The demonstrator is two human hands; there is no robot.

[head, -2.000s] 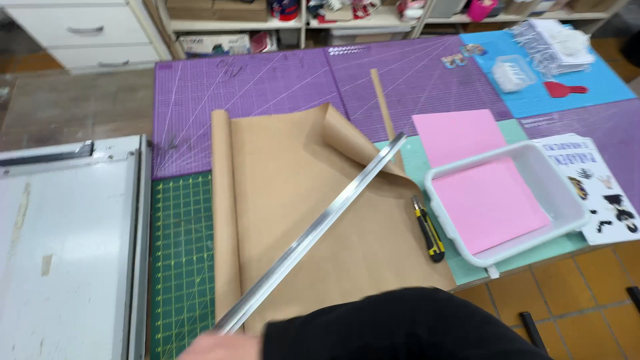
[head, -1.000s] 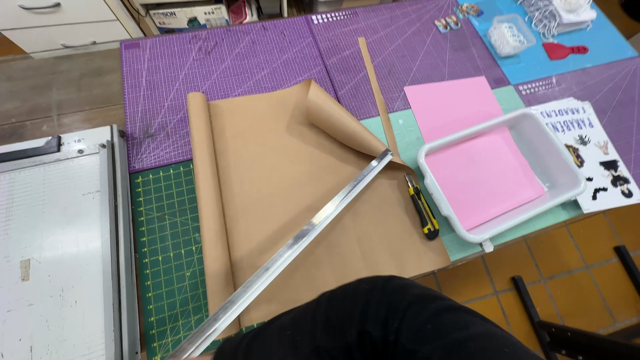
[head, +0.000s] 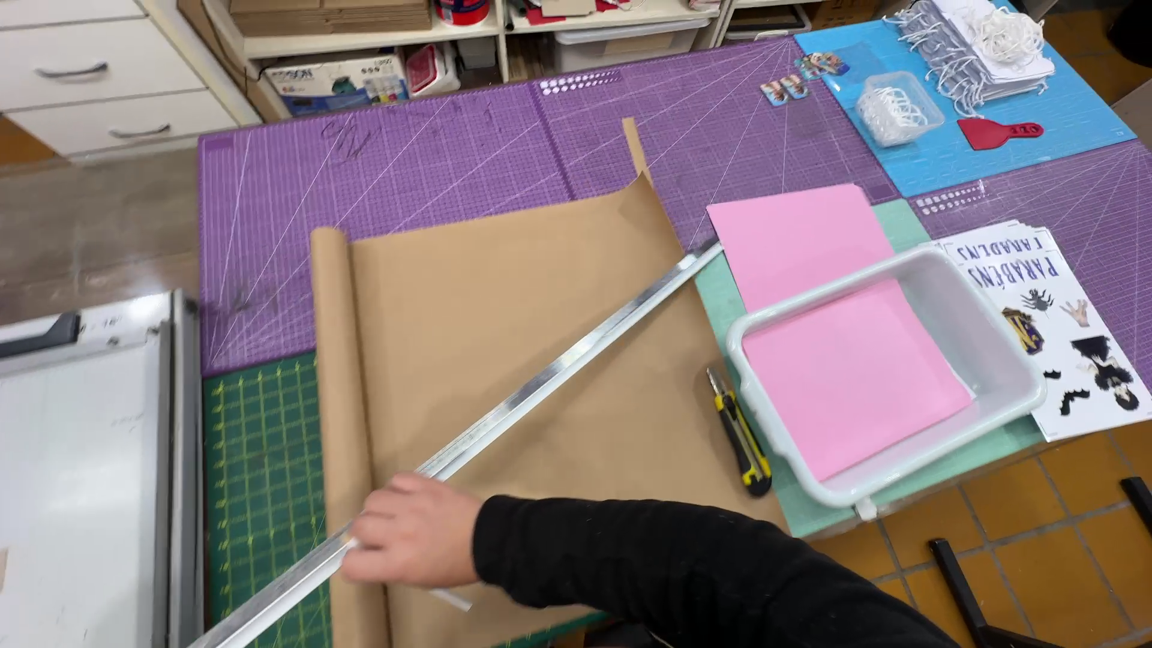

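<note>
My right hand (head: 414, 531), in a black sleeve that comes in from the lower right, grips a long metal straightedge (head: 562, 364) near its lower part. This bar lies diagonally across a sheet of brown kraft paper (head: 477, 306), its far end by the pink sheets. The paper's rolled side (head: 337, 360) runs along the left, under the bar near my hand. A yellow and black utility knife (head: 740, 432) rests near the paper's right edge. A narrow brown paper strip (head: 635, 148) sticks out past the far corner. My left hand is out of view.
On the right a white plastic tray (head: 891, 486) holds pink paper (head: 801, 234). Printed sheets (head: 1080, 333), a red scraper (head: 994, 133) and a small clear tub (head: 898, 108) lie beyond. A paper trimmer (head: 81, 477) stands at left. Purple (head: 432, 162) and green (head: 261, 486) cutting mats cover the table.
The paper's far right corner, curled over before, now lies mostly flat. The straightedge's far end has moved right, towards the pink sheets. My right hand has come into full view on the bar.
</note>
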